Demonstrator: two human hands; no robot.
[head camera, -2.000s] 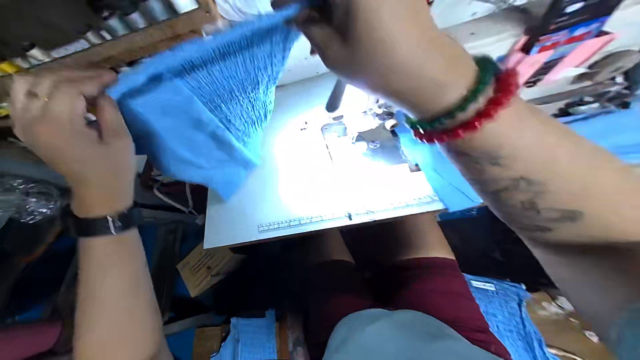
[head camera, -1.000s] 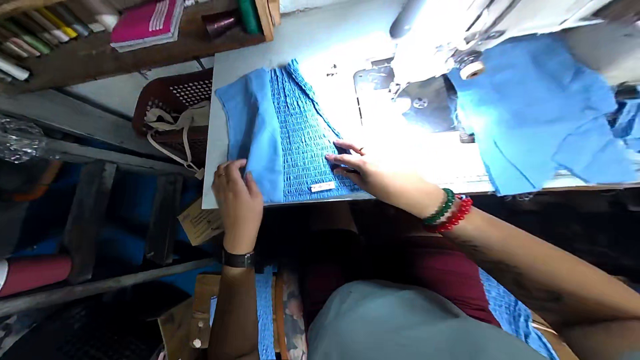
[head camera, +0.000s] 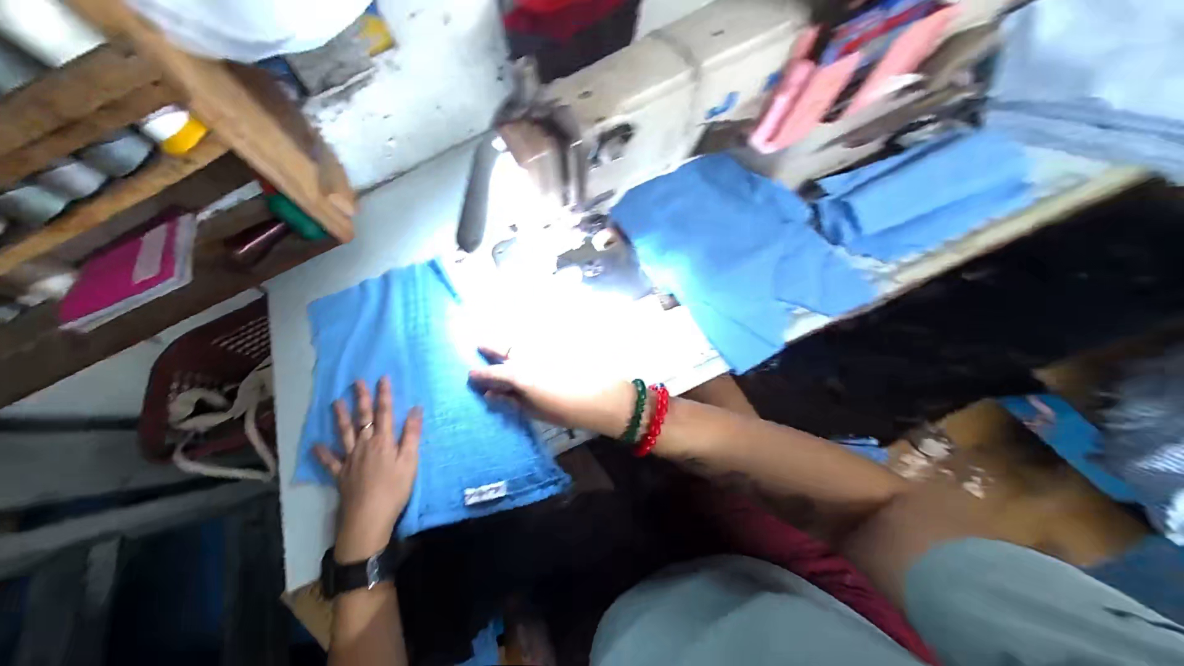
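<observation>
A blue fabric piece with a gathered section and a white label lies on the pale sewing table, its lower edge reaching the table's front edge. My left hand rests flat on its smooth left part, fingers spread. At the fabric's right side, my right hand touches the edge with bent fingers; glare hides whether it pinches the cloth. Just beyond stands a sewing machine, its needle area washed out by bright light. More blue fabric lies right of the machine, beside a folded blue piece.
A wooden shelf with thread spools and a pink book is at the upper left. Below it, a dark red plastic basket holds pale cord or cloth. Pink items lie behind the machine.
The blue piece, held up by both hands two seconds ago, now lies on the table. Since one second ago, my left hand has spread flat on it. The view has turned.
</observation>
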